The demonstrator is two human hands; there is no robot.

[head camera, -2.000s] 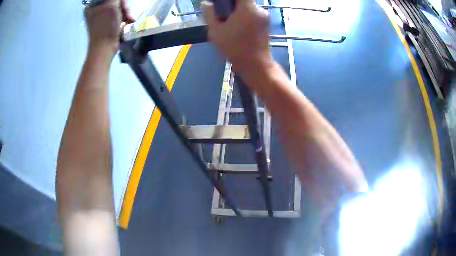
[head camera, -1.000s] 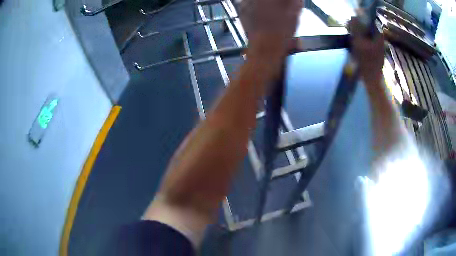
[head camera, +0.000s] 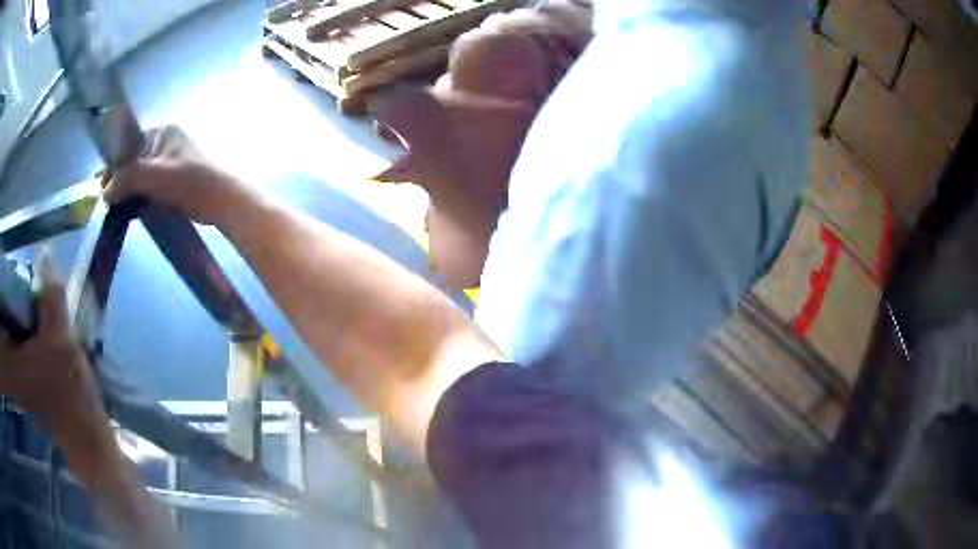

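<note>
The silver-grey rack cart (head camera: 245, 397) stands tilted in the picture at the left, its ladder-like base low down. My right hand (head camera: 172, 182) is closed around a dark upright near the upper left, beside a yellow-marked crossbar. My left hand (head camera: 43, 359) is blurred at the left edge, closed around another dark post of the rack; part of it is cut off. The rack's top is out of the picture.
A person in a light blue top (head camera: 654, 182) is close on the right, with floppy brown sheets (head camera: 467, 161) beside them. Wooden pallets (head camera: 375, 38) lie behind. Stacked cardboard (head camera: 826, 322) with red marks stands at the right. Blue floor (head camera: 322, 214) shows between.
My view has swung right; rack and hands now sit at the left. The person, brown sheets and cardboard have come into view; the wall with the green sign has left it. Both hands stay on the rack.
</note>
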